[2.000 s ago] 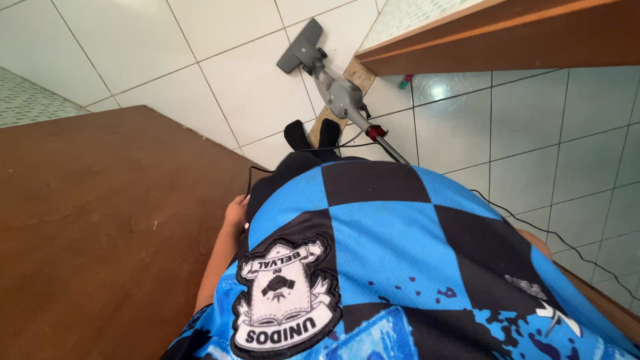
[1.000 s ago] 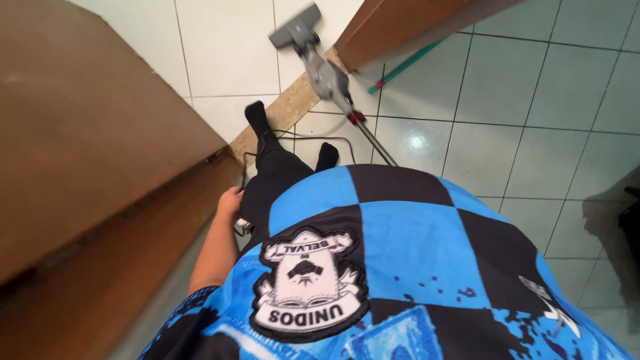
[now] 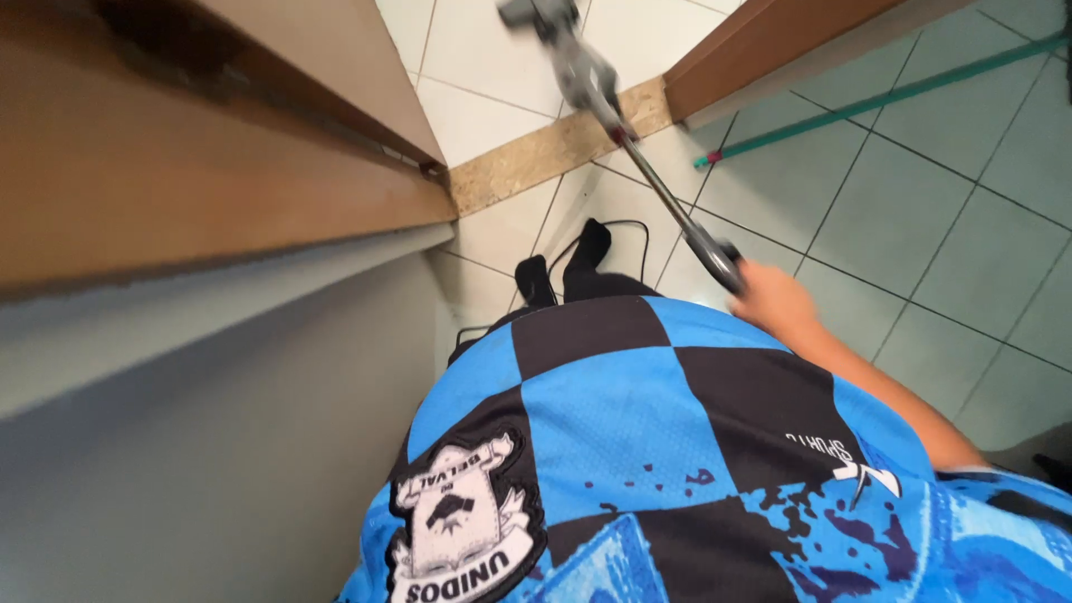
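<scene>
My right hand (image 3: 775, 301) is closed around the dark handle of an upright stick vacuum cleaner (image 3: 586, 79). Its thin metal tube (image 3: 662, 186) slants up and left from the hand to the grey motor body. The grey floor head (image 3: 536, 12) lies beyond the stone threshold, at the top edge of the view, slightly blurred. A black cord (image 3: 643, 243) loops on the tiles beside my feet in black socks (image 3: 533, 280). My left hand is not in view.
A brown wooden door (image 3: 335, 176) and a grey wall (image 3: 209, 444) stand at the left, a wooden door frame (image 3: 754, 50) at the upper right. A speckled stone threshold (image 3: 536, 159) crosses the doorway. A green pole (image 3: 879, 100) lies over the floor tiles at the right.
My right hand, unseen earlier, now shows on the vacuum's handle. My left hand, earlier beside my leg, has gone out of view. My feet have moved off the threshold. The view has shifted.
</scene>
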